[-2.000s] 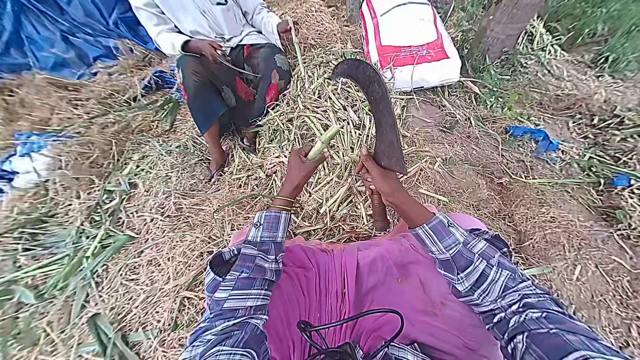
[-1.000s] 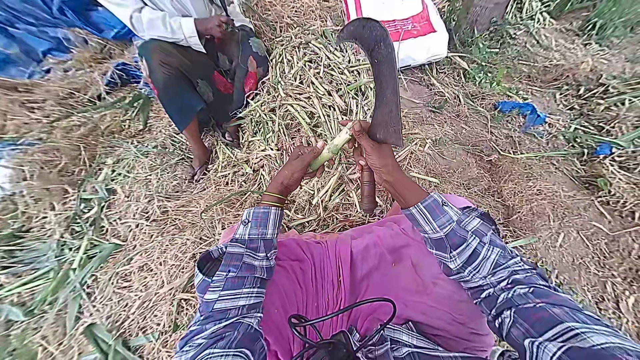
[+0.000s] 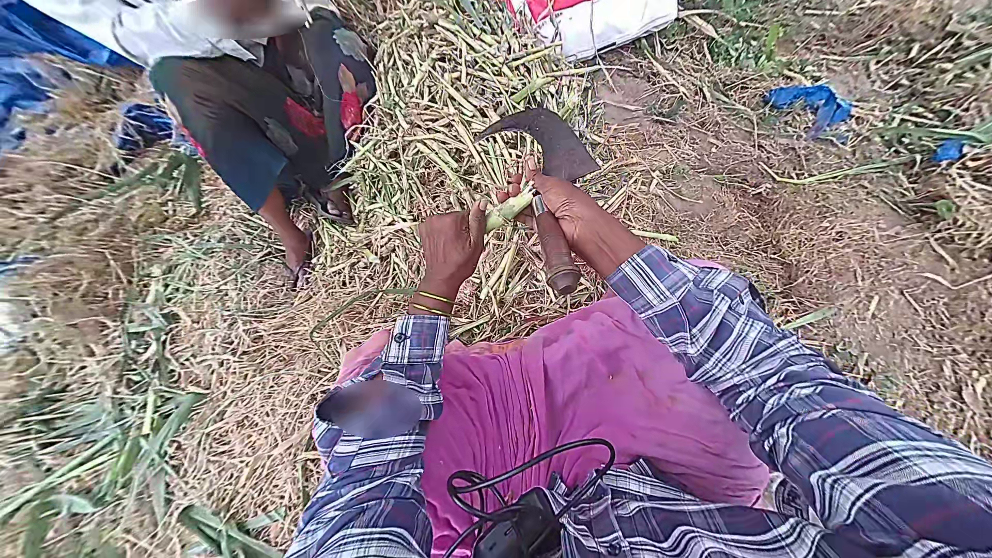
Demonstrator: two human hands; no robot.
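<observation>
My left hand (image 3: 452,242), with thin bangles at the wrist, grips the lower end of a short green plant stalk (image 3: 509,211). My right hand (image 3: 564,203) is closed at the stalk's upper end and about a sickle, near where blade and handle meet. The wooden handle (image 3: 554,252) points down towards my lap. Above the hand the dark curved blade (image 3: 567,147) bends to the left. A heap of cut stalks (image 3: 442,101) lies beyond and below both hands. Some of my right fingers are hidden behind the stalk.
A person (image 3: 232,116) sits at the upper left, feet beside the heap. A white and red sack (image 3: 620,23) lies at the top. Blue plastic scraps (image 3: 814,101) are on the right, a blue tarp (image 3: 39,39) at the upper left. A black cable (image 3: 535,465) rests on my lap.
The sickle blade, upright a second ago, is now tilted over to the left. Both hands stay at the stalk. The seated person leans further forward. The view has shifted.
</observation>
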